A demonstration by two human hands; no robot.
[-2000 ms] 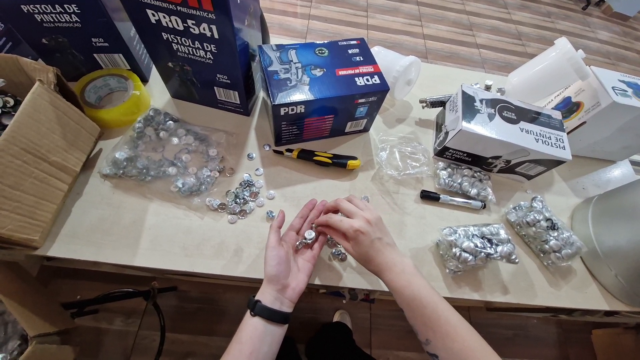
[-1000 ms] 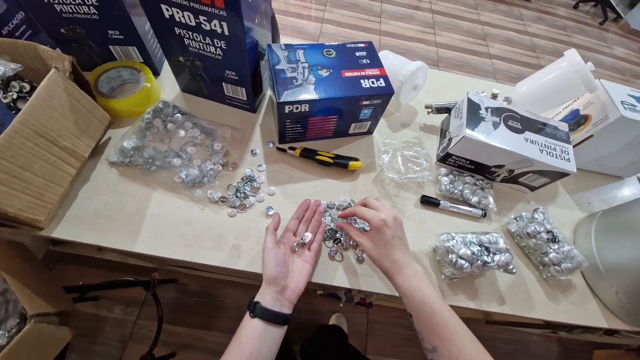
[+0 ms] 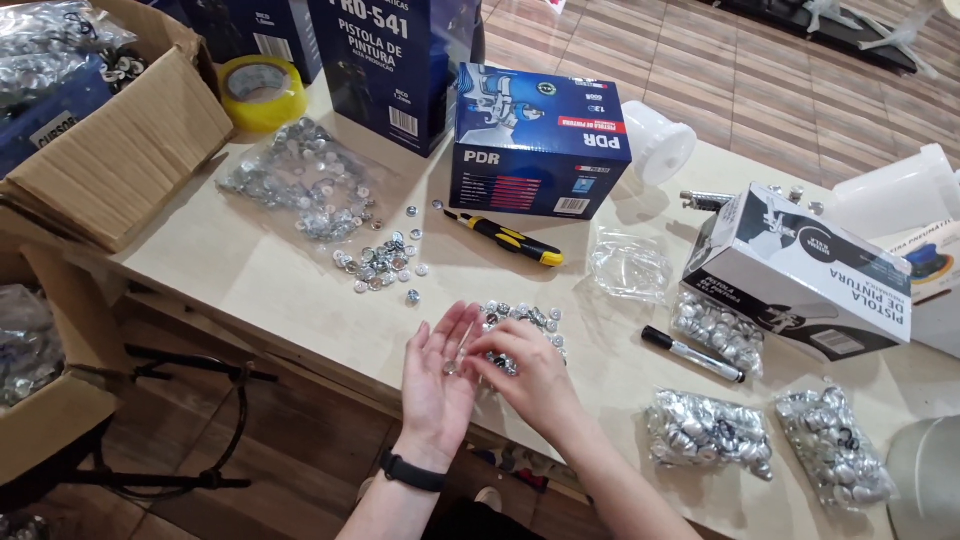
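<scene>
My left hand (image 3: 439,382), with a black band on its wrist, is palm up at the table's front edge, cupping a few small round metal pieces (image 3: 451,367). Above that palm, the fingertips of my right hand (image 3: 525,367) are pinched together over the pieces; whether they grip one cannot be made out. A pile of silvery metal caps (image 3: 551,321) lies beside and partly behind my right hand. Farther left is another loose pile of caps (image 3: 390,262), next to an open clear plastic bag of caps (image 3: 315,180). A black and yellow utility knife (image 3: 514,240) lies beyond my hands.
Blue spray gun boxes (image 3: 540,142), a yellow tape roll (image 3: 262,94) and a cardboard box (image 3: 127,150) stand at the back and left. On the right are a black marker (image 3: 694,354), sealed bags of caps (image 3: 709,435), a white and black box (image 3: 802,277) and a metal container (image 3: 930,472).
My right hand has moved from the pile of caps back to my left palm. Two seconds ago it was also at the palm. The view has shifted somewhat.
</scene>
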